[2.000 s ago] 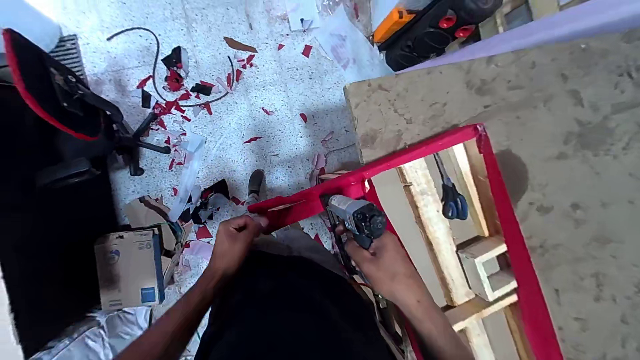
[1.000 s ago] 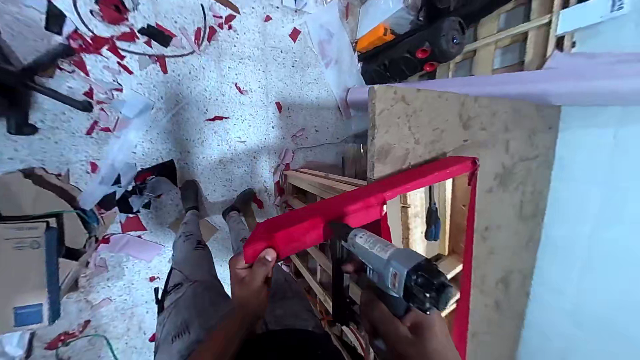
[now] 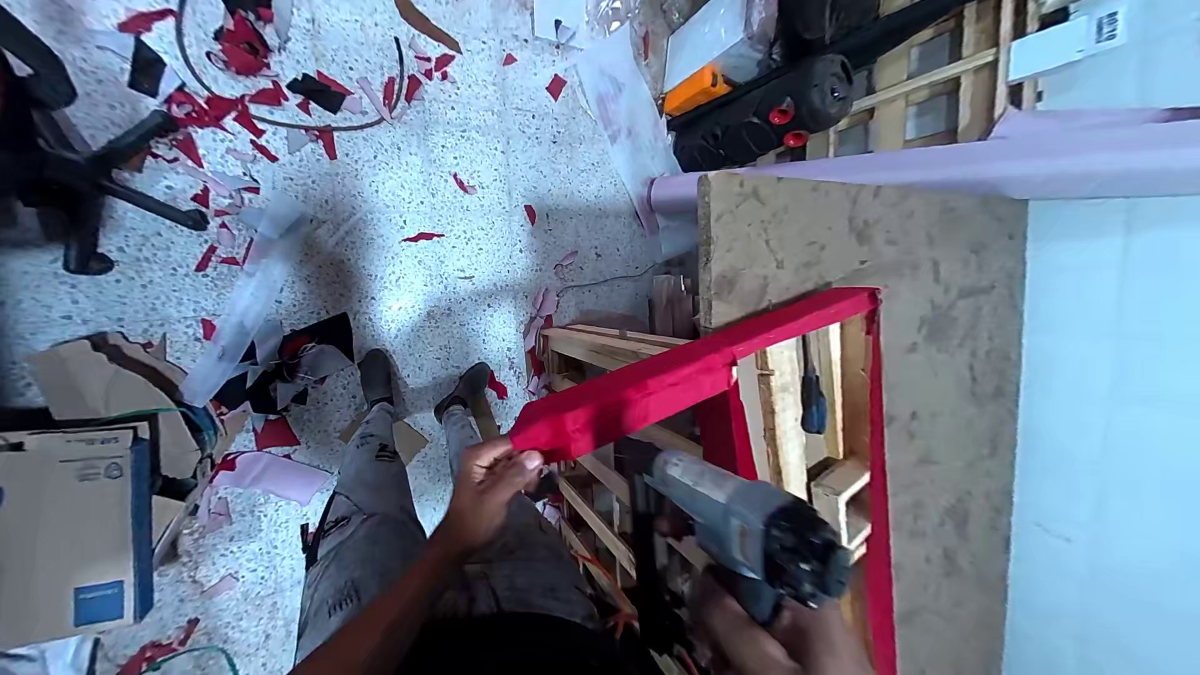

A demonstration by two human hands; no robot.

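Note:
My left hand (image 3: 492, 487) pinches the near left end of red fabric (image 3: 637, 403) that covers a bar of a wooden frame. In my right hand (image 3: 750, 619) is a grey and black pneumatic staple gun (image 3: 750, 525), its nose just below the covered bar and seemingly apart from it. The fabric also runs down the frame's right side. Inside the frame, dark-handled scissors (image 3: 813, 403) stand by a wooden strip, and a small wooden box piece (image 3: 841, 497) sits lower down.
A worn board tabletop (image 3: 956, 422) lies under the frame's right part. Wooden slats (image 3: 600, 506) show below. Red and black scraps (image 3: 244, 47) litter the speckled floor, with a cardboard box (image 3: 70, 534) and a black chair base (image 3: 89, 178) at left. A lilac roll (image 3: 900, 169) crosses behind the board.
The staple gun was against the red-covered bar and is now lower, away from it. My left hand still holds the fabric's end. The view has shifted.

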